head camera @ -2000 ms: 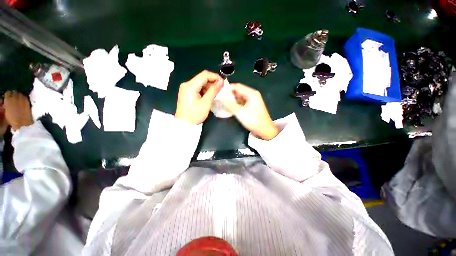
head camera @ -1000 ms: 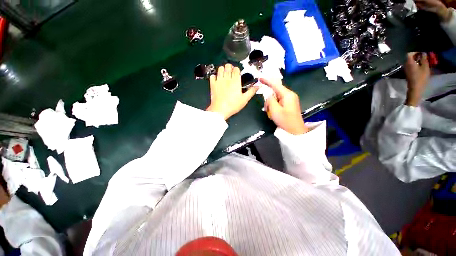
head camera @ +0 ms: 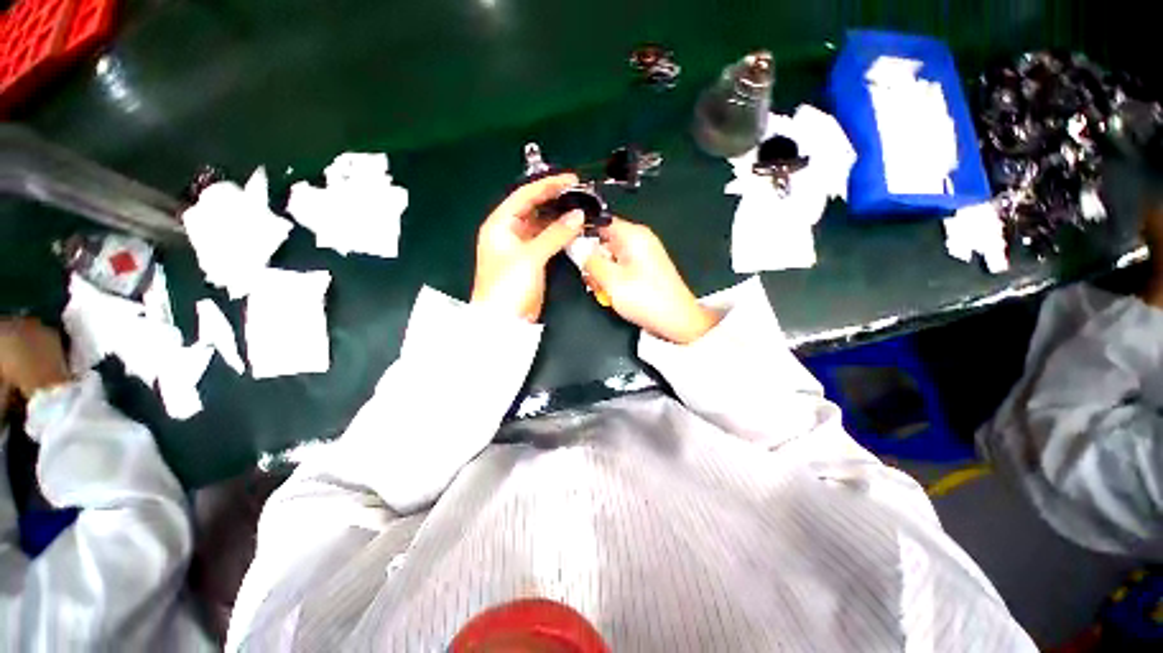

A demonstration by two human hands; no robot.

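Observation:
My left hand [head camera: 517, 249] and my right hand [head camera: 642, 274] are together in front of me, above the green bench. My left fingers grip a small metal part [head camera: 583, 204] with a dark round face. My right hand touches the part from the right and pinches a small white wipe [head camera: 582, 249] under it. Just beyond my hands lie one metal part [head camera: 534, 161], partly hidden by my left hand, and another metal part [head camera: 630, 165]. A further metal part [head camera: 779, 158] lies on a white sheet [head camera: 773, 237] to the right.
A clear bottle [head camera: 736, 109] stands beside the sheet. A blue bin [head camera: 872, 166] holding white wipes and a dark heap of metal parts [head camera: 1048, 140] are at right. White wipes [head camera: 287, 322] and a second bottle [head camera: 120, 264] lie at left. Red tray [head camera: 45, 45] at top left. Neighbours' sleeves show both sides.
My hands have moved from the white sheet back to the middle, with a metal part now held between them. One part now shows on the sheet instead of two. The view has turned.

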